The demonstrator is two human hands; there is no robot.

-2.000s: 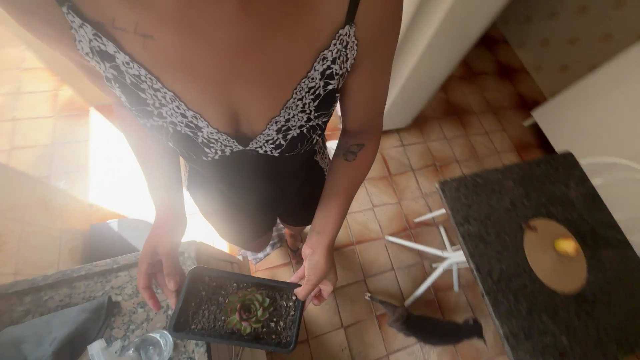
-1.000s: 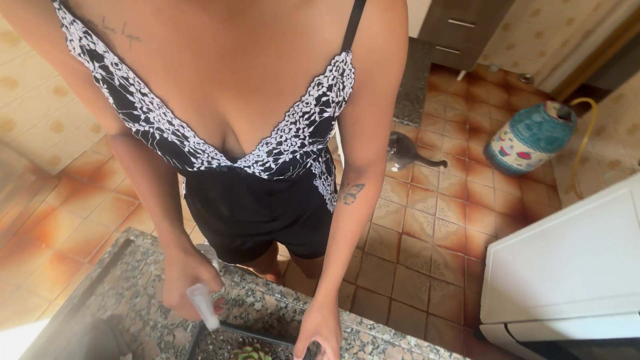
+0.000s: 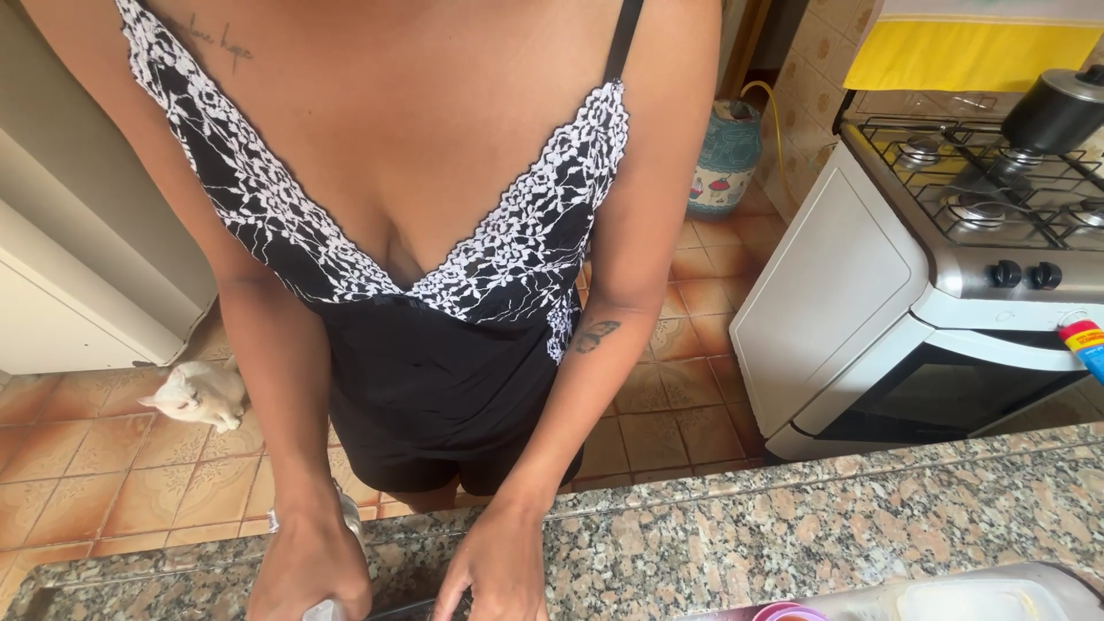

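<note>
At the lower left of the head view, my right hand (image 3: 309, 565) is closed around a spray bottle. Its pale nozzle (image 3: 324, 611) shows below the knuckles, and part of a whitish bottle (image 3: 350, 516) appears behind the wrist. My left hand (image 3: 493, 565) is at the bottom centre, back up, with its fingers running out of the frame. Between both hands, a short piece of the black planter's rim (image 3: 401, 611) is visible on the counter. The plant and soil are out of view, and whether the left fingers grip the planter is hidden.
A granite counter (image 3: 742, 526) spans the bottom, with a sink edge, a pink-rimmed container (image 3: 787, 612) and a clear plastic container (image 3: 975, 599) at right. Beyond stand a white stove (image 3: 828, 302) with a black pot (image 3: 1052, 112) and a covered gas cylinder (image 3: 726, 159). A pale cat (image 3: 197, 395) lies on the tiles.
Two seconds ago both hands were at the black planter, the left holding its edge; one second ago the right hand held the spray bottle. The view has shifted, and the planter is now mostly cut off.
</note>
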